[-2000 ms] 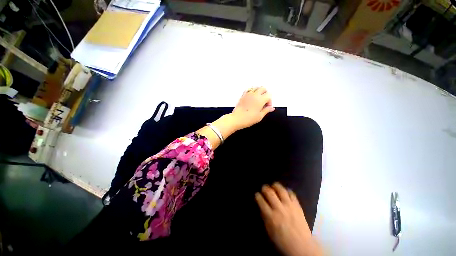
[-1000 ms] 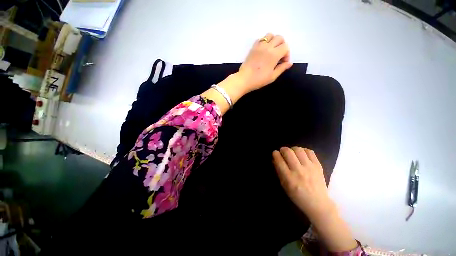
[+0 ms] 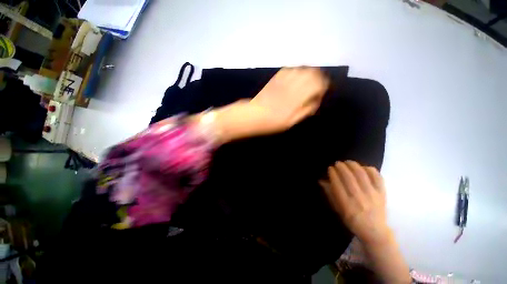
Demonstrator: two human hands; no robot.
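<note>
The black garment [image 3: 267, 183] lies over the near middle of the white table, with a narrow loop [image 3: 185, 75] sticking out at its upper left. My left hand [image 3: 294, 97] is blurred over the garment's upper part, its fingers bent near the far edge; whether it pinches cloth cannot be told. My right hand [image 3: 358, 191] rests on the cloth near the right edge, fingers bent and slightly apart, with no held thing visible. The thread snips [image 3: 462, 205] lie on the table at the right, a reddish cord at their lower end.
The white table [image 3: 439, 111] has papers with a blue edge [image 3: 117, 15] at its far left. A wooden tray of small items [image 3: 66, 52] and a white control box with red buttons [image 3: 57, 121] stand at the left edge. Green floor [image 3: 41, 183] shows at lower left.
My left hand has moved from the garment's far edge back over the cloth, and is now blurred. My right hand has shifted slightly right in the picture and stays on the cloth.
</note>
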